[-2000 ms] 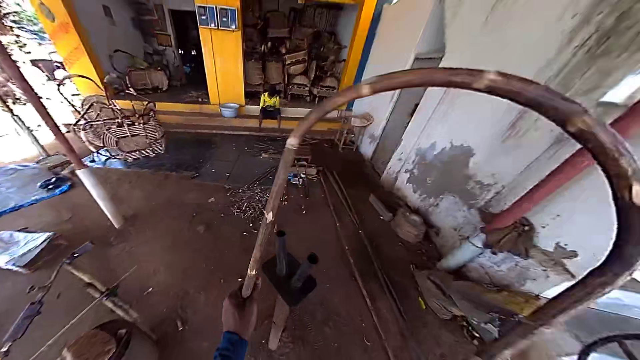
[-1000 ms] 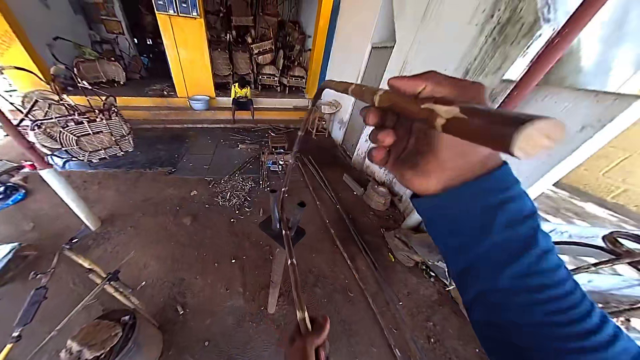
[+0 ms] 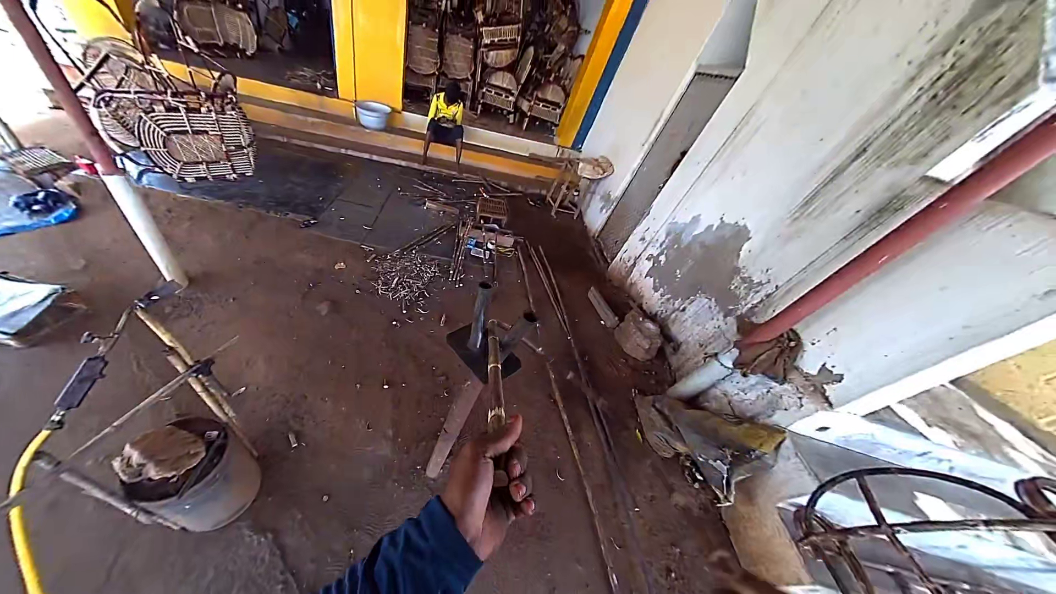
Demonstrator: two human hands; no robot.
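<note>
My left hand, in a dark blue sleeve, is closed around a brown cane pole near the lower middle. The pole points away from me, and its far end overlaps a black metal plate with two upright tubes. Whether pole and tubes touch cannot be told. Below the plate a flat wooden board slants down to the dirt floor. A blurred brown shape at the bottom edge, right of centre, may be part of my right hand; its grip is not visible.
Long canes lie on the floor to the right, near a stone block and the wall. A bucket and a torch with a yellow hose are at left. Beyond are wood shavings and a seated person.
The large bent cane seen earlier no longer arches across the view. My right hand, which held a cane's cut end a second ago, has left the upper right. My left hand shows more fully.
</note>
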